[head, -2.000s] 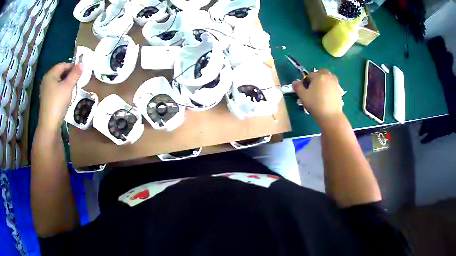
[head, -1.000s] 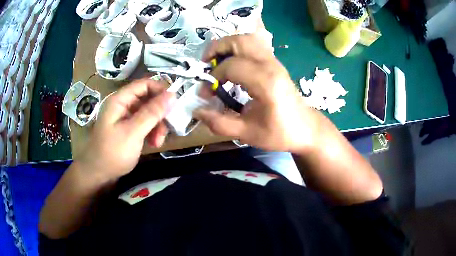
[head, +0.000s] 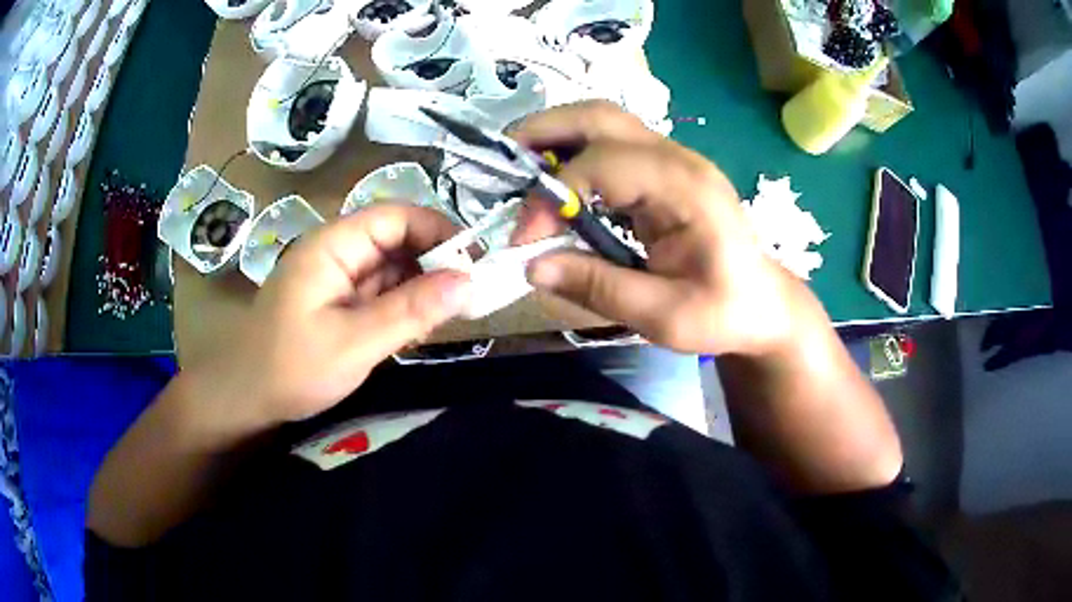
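Note:
My left hand (head: 353, 312) holds the left side of a white plastic housing (head: 500, 280) close in front of me. My right hand (head: 647, 229) holds the long-nose pliers (head: 584, 220), with black and yellow handles and slim jaws pointing up-left above the housing. My right thumb and fingertips also touch the housing's right side. My fingers hide much of the housing. More white housings with black round discs (head: 309, 109) stand behind and to the left.
A brown cardboard sheet (head: 212, 308) lies under the housings. Small white parts (head: 782, 223) lie right of my right hand, then a phone (head: 892, 240) and a white strip (head: 945, 251). A yellow bottle (head: 826, 112) stands by an open box (head: 766, 47). Dark red leads (head: 122, 245) lie left.
Since the first frame, both hands have come together at the front centre, around a housing. Since one second ago, the housing has turned and the pliers' jaws point more upward.

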